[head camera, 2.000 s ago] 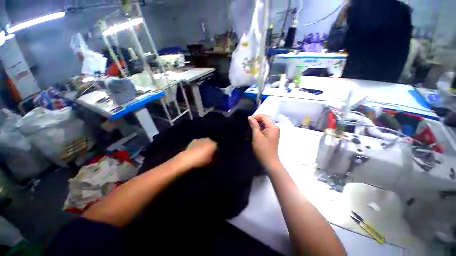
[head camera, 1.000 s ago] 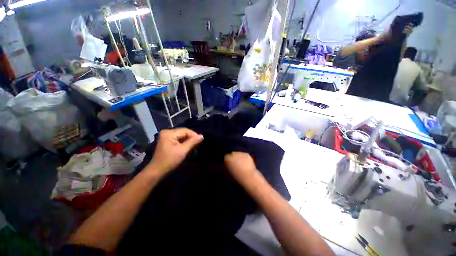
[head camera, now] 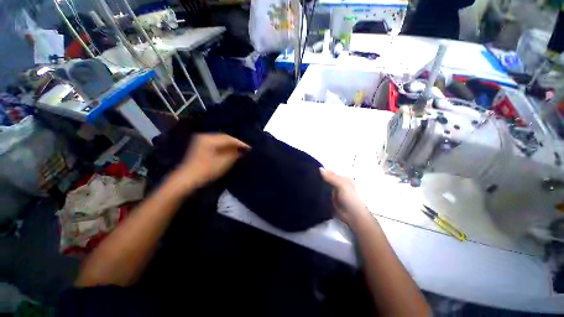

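The black garment (head camera: 281,179) lies bunched over the left edge of the white sewing table (head camera: 309,127) and hangs down to the left. My left hand (head camera: 213,158), blurred, is at the garment's left part with fingertips on the cloth. My right hand (head camera: 340,192) grips the garment's right edge, thumb on top. The white sewing machine head (head camera: 427,139) stands to the right of my right hand, apart from the cloth. Yellow-handled thread snips (head camera: 444,224) lie on the table to the right of my right hand.
A small white scrap (head camera: 448,197) lies near the snips. Red tray with cones (head camera: 504,102) is behind the machine. A white plastic bag (head camera: 275,25) hangs beyond the table. Cloth (head camera: 99,210) is heaped on the floor at left. Another person in black stands at the back.
The view has tilted down and shifted. The garment's right part has been gathered into a rounded fold on the table. My right hand has moved right to its edge.
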